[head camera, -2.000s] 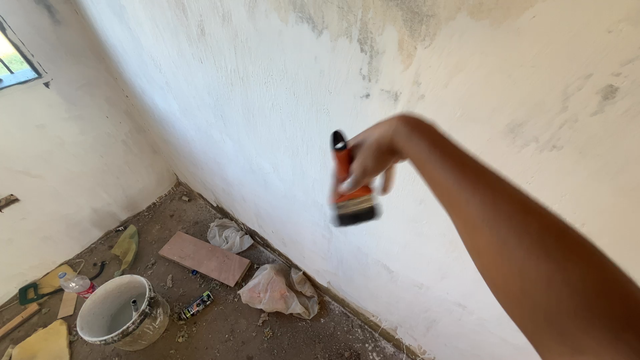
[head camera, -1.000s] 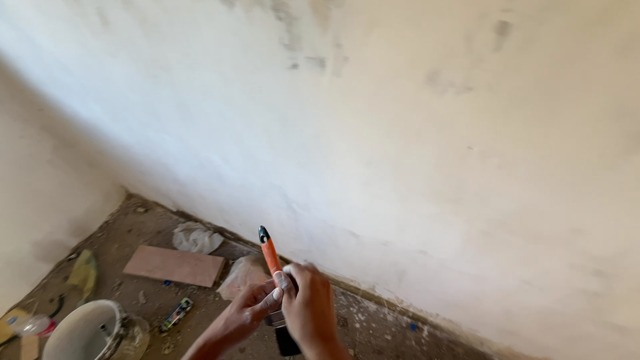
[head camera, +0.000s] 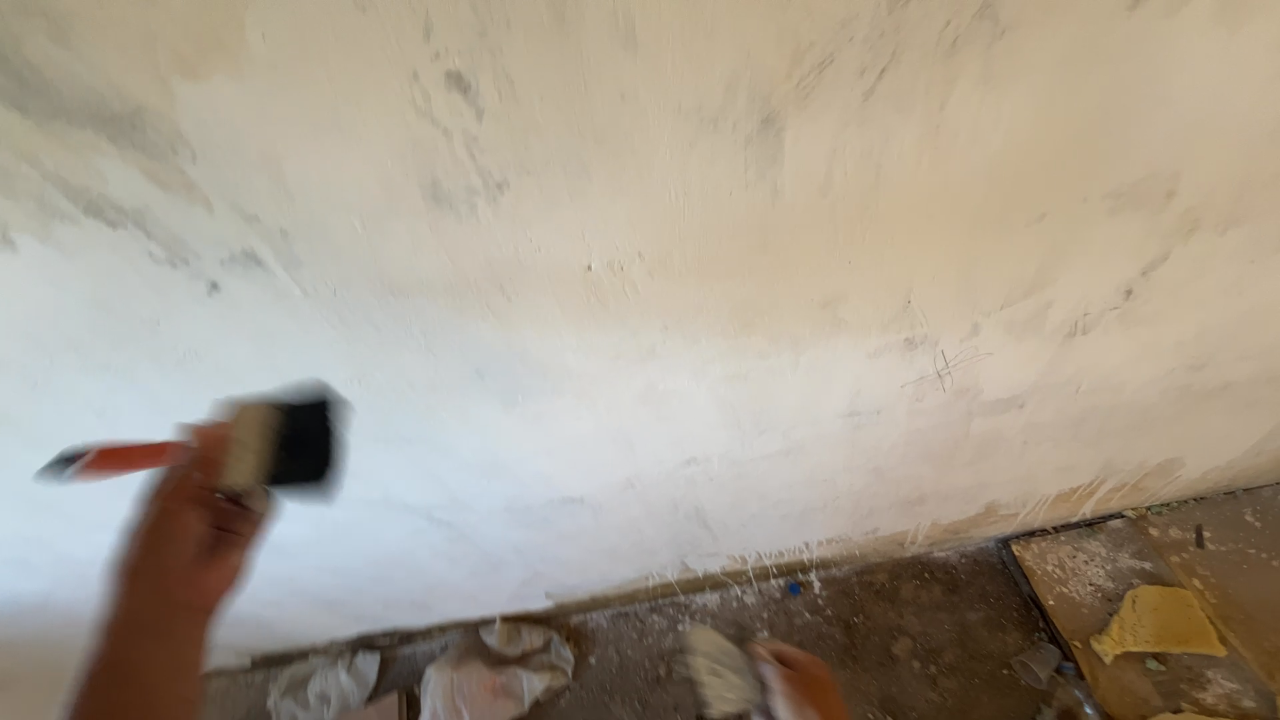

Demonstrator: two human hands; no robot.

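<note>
A wide flat paintbrush (head camera: 285, 445) with an orange handle, light ferrule and black bristles is in my left hand (head camera: 195, 530), which grips it near the ferrule. Its bristles point right and its handle left, in front of the off-white plaster wall (head camera: 620, 430). Low in the view, my right hand (head camera: 805, 685) is blurred and partly cut off by the lower edge. A pale greyish-white object (head camera: 718, 672) is right beside its fingers; blur hides what it is and whether the hand holds it.
Crumpled plastic bags (head camera: 495, 670) lie along the wall's foot on the dirt floor (head camera: 900, 610). At the lower right are a flat board (head camera: 1090, 570), a yellow foam piece (head camera: 1160, 625) and a clear plastic cup (head camera: 1037, 662). A small blue thing (head camera: 794, 588) lies near the wall.
The brush, held by my right hand two seconds ago and touched by both hands one second ago, is now in my left hand at the left. My hands have moved apart. The view has swung right.
</note>
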